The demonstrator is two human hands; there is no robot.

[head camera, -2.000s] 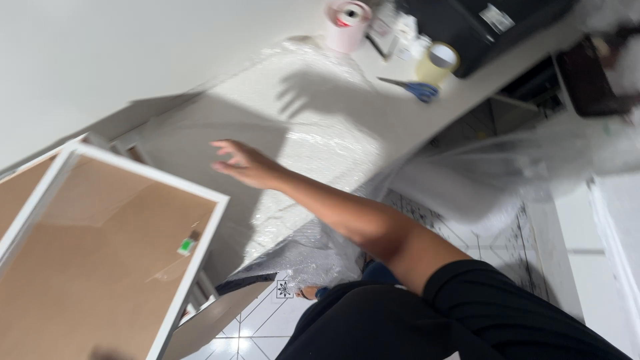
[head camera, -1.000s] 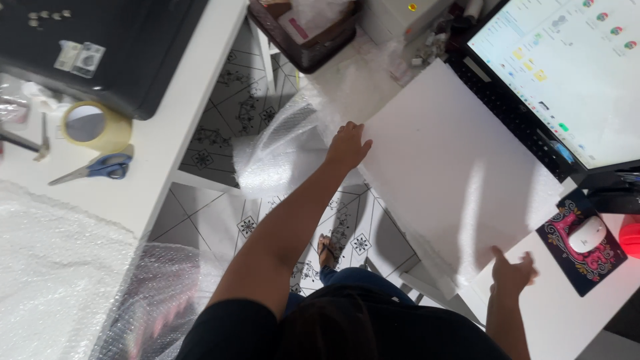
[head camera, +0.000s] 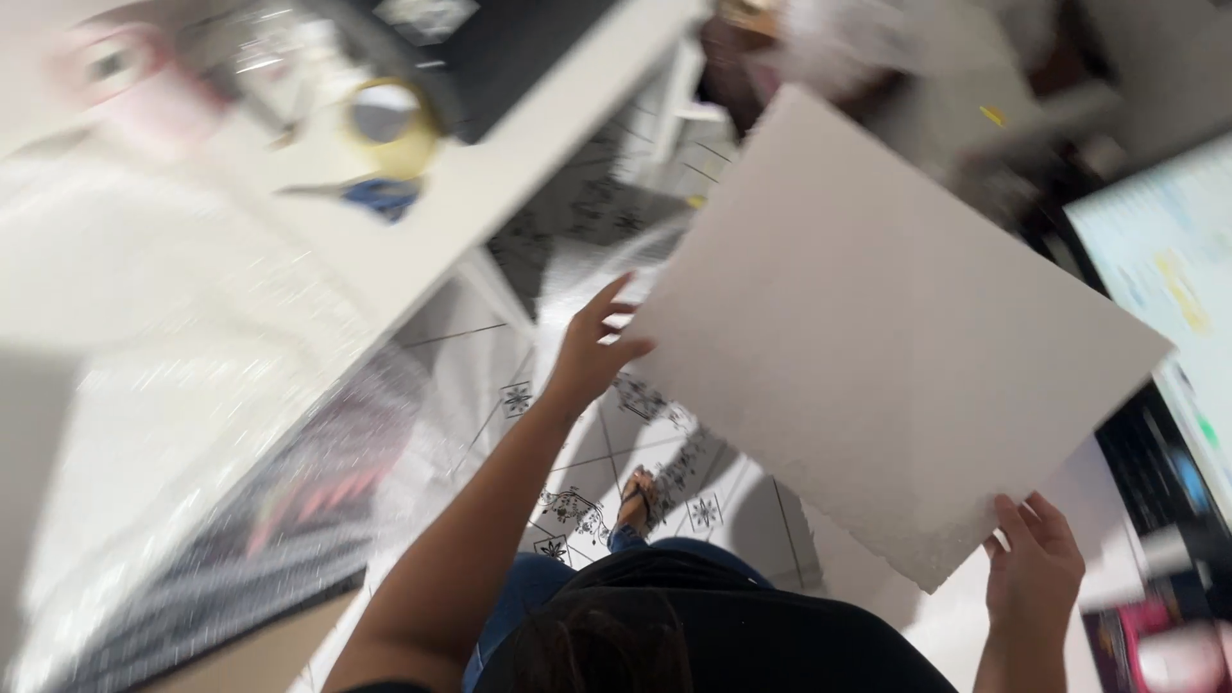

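Observation:
A large white sheet [head camera: 885, 327], perhaps paper or thin foam, is raised in front of my body, tilted, with a ragged lower edge. My right hand [head camera: 1039, 558] grips its lower right edge between thumb and fingers. At the left edge of the sheet is my left hand [head camera: 597, 346], its fingers spread and the thumb against or very near the edge; whether it grips cannot be told. Clear bubble wrap [head camera: 192, 385] covers the left table and hangs over its edge.
On the left table [head camera: 462, 183] lie blue-handled scissors [head camera: 380, 195], a roll of tape [head camera: 395, 125], a pinkish roll [head camera: 140, 87] and a black case [head camera: 500, 58]. A lit monitor [head camera: 1174, 279] and a mouse [head camera: 1184, 664] stand at the right. Patterned tiles [head camera: 703, 510] show below.
The white sheet lay on the right-hand desk one second ago and is now lifted off it, turned toward the left table. The view has swung back partly to the left.

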